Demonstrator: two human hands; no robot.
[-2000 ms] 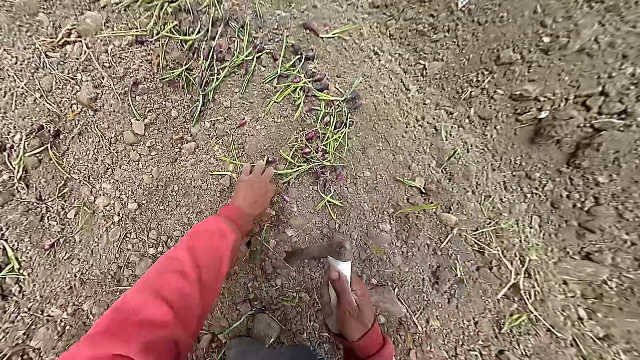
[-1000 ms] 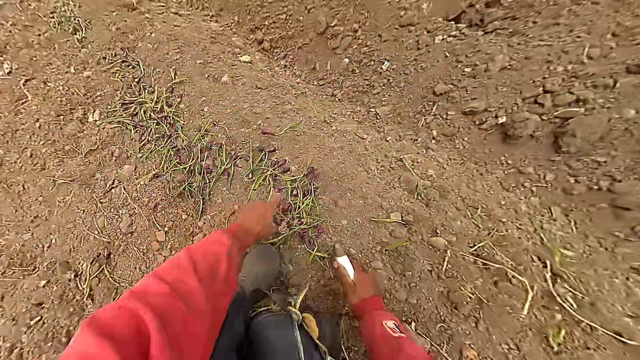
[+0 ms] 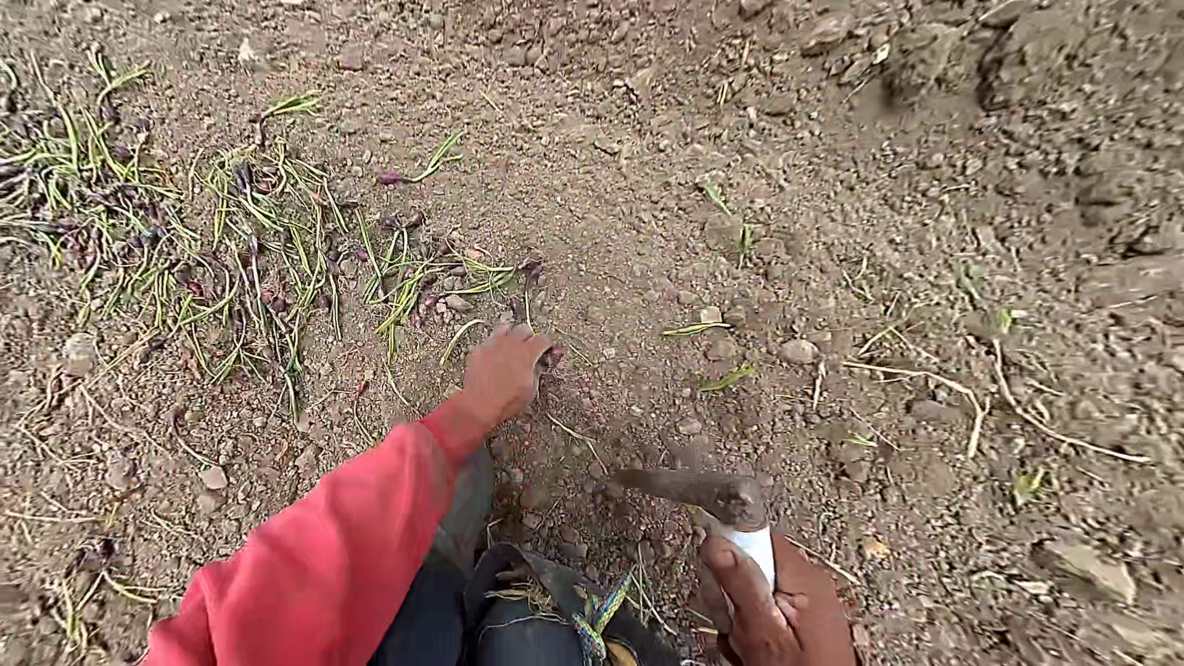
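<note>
My left hand (image 3: 507, 372), in a red sleeve, is low over the soil with its fingers curled around a small purple onion bulb (image 3: 552, 355). Just beyond its fingertips lie onions with green leaves (image 3: 407, 277), part of a larger spread of uprooted onions (image 3: 139, 222) at the upper left. A white-handled hand hoe (image 3: 689, 486) is gripped in my right hand (image 3: 772, 601) at the lower right. Its dark metal blade points left, close over the ground between my hands.
Dry, stony soil surrounds me. My knees, in dark trousers with a patterned cord (image 3: 597, 618), are at the bottom edge. Dry roots (image 3: 934, 379) and large clods (image 3: 1087, 569) lie to the right. A single onion (image 3: 393, 178) lies apart from the spread.
The view has shifted considerably. A second ago my left hand was at the onion spread; now it is at the right end, with a bulb at its fingers. The hoe stays in my right hand.
</note>
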